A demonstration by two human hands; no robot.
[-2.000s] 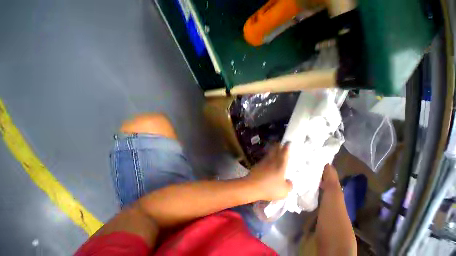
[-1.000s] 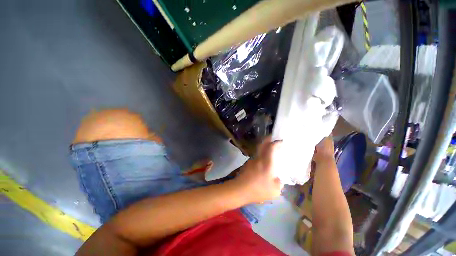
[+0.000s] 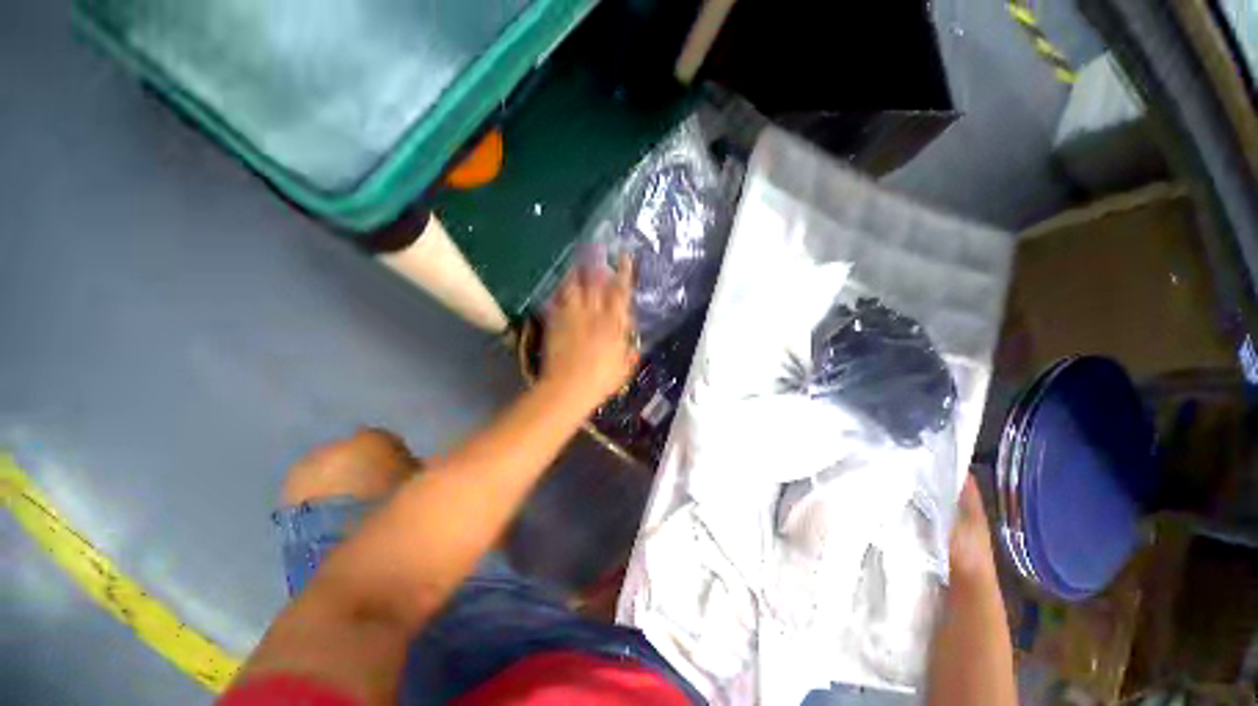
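Observation:
A long white tray (image 3: 897, 214) with a pale grey rim lies tilted in front of me. It holds crumpled white wrapping (image 3: 745, 455) and a dark bundle in clear plastic (image 3: 887, 372). My right hand (image 3: 970, 531) grips the tray's right edge; its fingers are mostly hidden. My left hand (image 3: 593, 324) is on a clear bag with dark contents (image 3: 669, 235), left of the tray. Its fingers look spread but are blurred, so I cannot tell whether they grip the bag. More dark bagged parts show beneath it, partly hidden by the tray.
A teal-green bin or cover (image 3: 345, 111) is at the upper left, with a dark green surface beside it. A round blue lidded container (image 3: 1090, 476) and brown cartons (image 3: 1131, 283) are on the right. A yellow line (image 3: 104, 572) crosses the grey floor.
My left hand has left the white bundle and moved up-left onto the clear bag. The tray is now turned so its inside shows, with the dark bundle visible. The teal cover has come into view.

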